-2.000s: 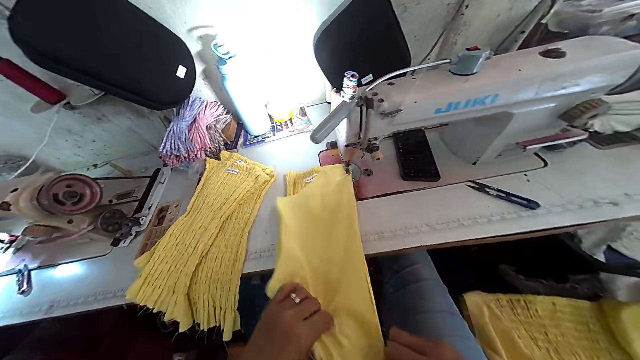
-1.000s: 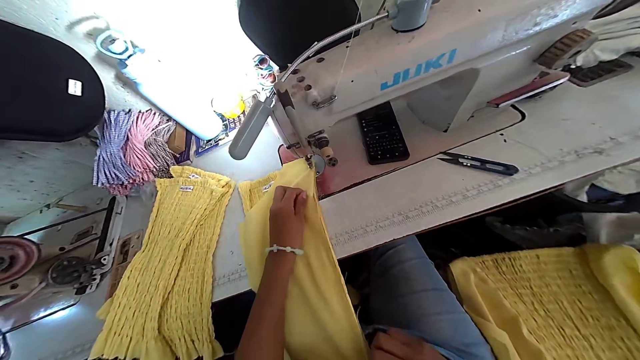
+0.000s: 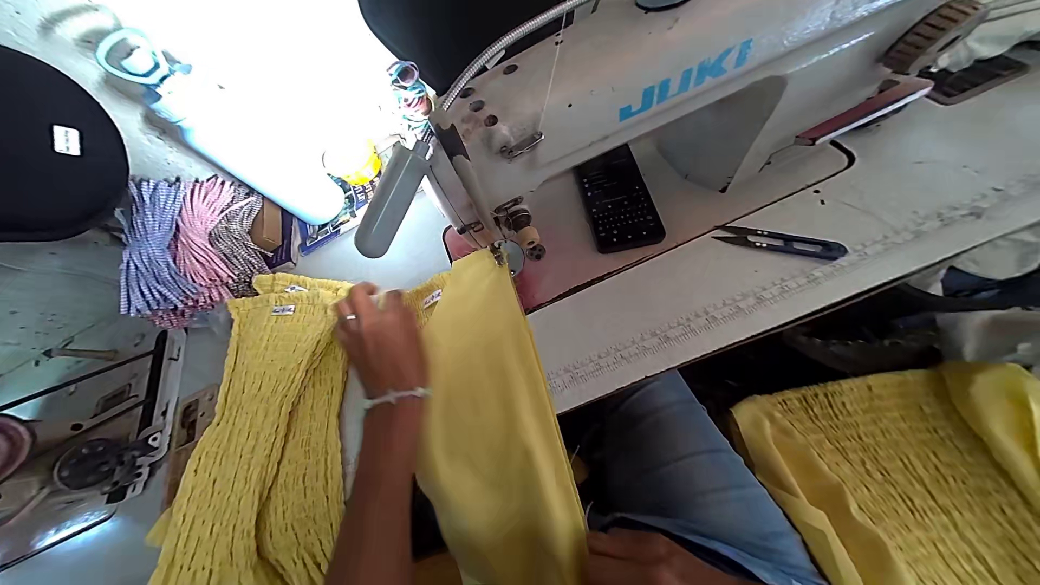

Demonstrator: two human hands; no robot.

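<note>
Yellow fabric (image 3: 487, 390) runs from under the presser foot of the white Juki sewing machine (image 3: 617, 97) down over the table's front edge. My left hand (image 3: 382, 341), with a ring and a pale bracelet, is at the top edges of the yellow pieces, left of that fabric; whether its fingers grip anything is unclear. Low in the view, my right hand (image 3: 634, 556) holds the lower right edge of the yellow fabric. Shirred yellow pieces (image 3: 268, 406) with small labels lie to the left. Another shirred yellow piece (image 3: 886, 455) lies at the lower right, beside my leg.
Thread snips (image 3: 784, 242) and a dark phone (image 3: 619, 199) lie on the table right of the needle. Bundles of checked strips (image 3: 195, 244) stand at the left, near a light blue bottle (image 3: 244, 142). Part of another machine (image 3: 89, 455) shows at the far left.
My left hand has moved from the middle of the yellow fabric up towards the needle, then left to the tops of the yellow pieces. The view has moved closer to the machine.
</note>
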